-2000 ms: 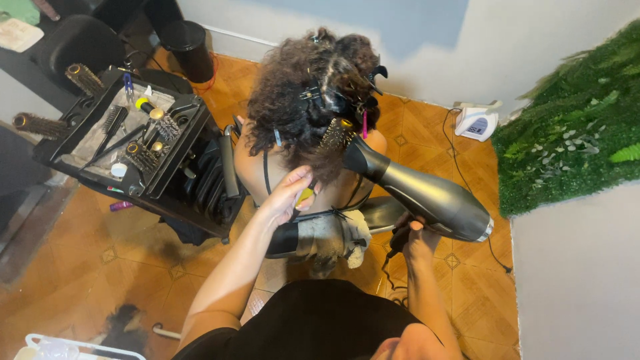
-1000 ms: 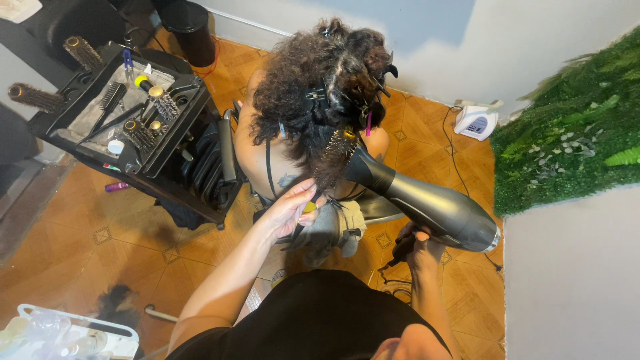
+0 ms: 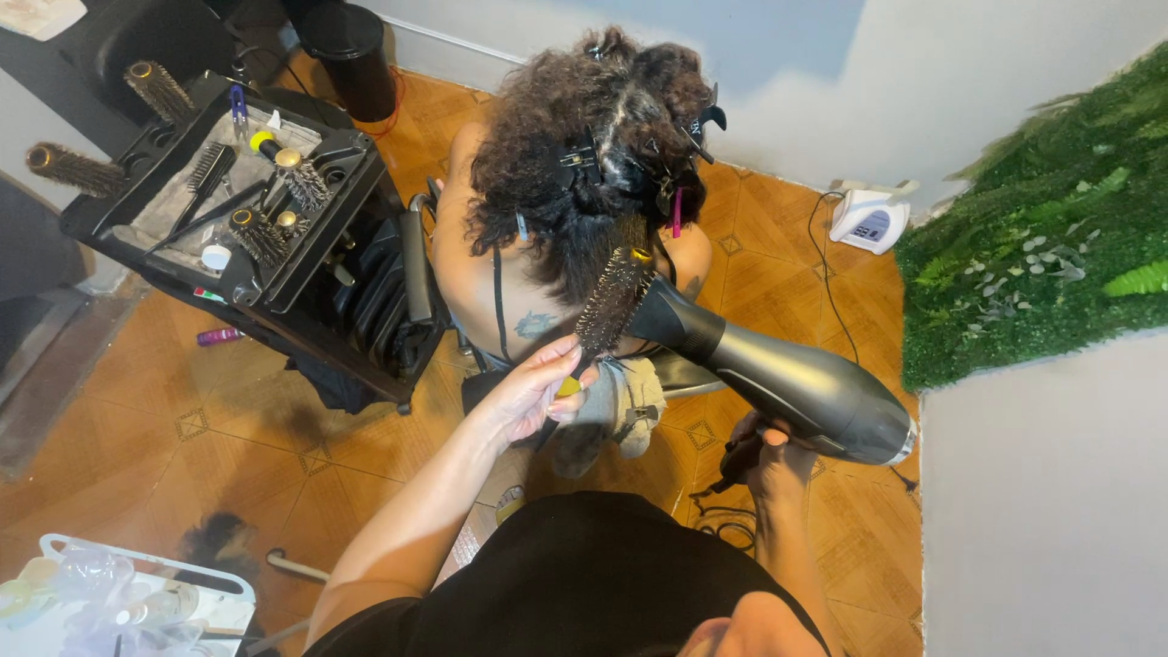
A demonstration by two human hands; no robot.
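My left hand (image 3: pixel 538 392) grips the handle of a round hairbrush (image 3: pixel 616 297), whose bristles carry a strand at the lower back of a seated person's dark curly hair (image 3: pixel 547 137). In my right hand (image 3: pixel 771 456) is the handle of a grey hair dryer (image 3: pixel 794 379); its nozzle points left, close beside the brush. Black hair clips (image 3: pixel 579 159) and a pink clip (image 3: pixel 677 212) hold sections of the hair. The seated person faces away from me.
At the left stands a black salon trolley (image 3: pixel 319 246) with round brushes, a flat brush and combs. Behind it is a black bin (image 3: pixel 347 59). A white device (image 3: pixel 869 222) with a cord sits by the wall. A white cart (image 3: pixel 151 593) with bottles fills the lower left corner.
My left hand and the round brush have drawn down and away from the head since two seconds ago. The dryer stays close beside the brush.
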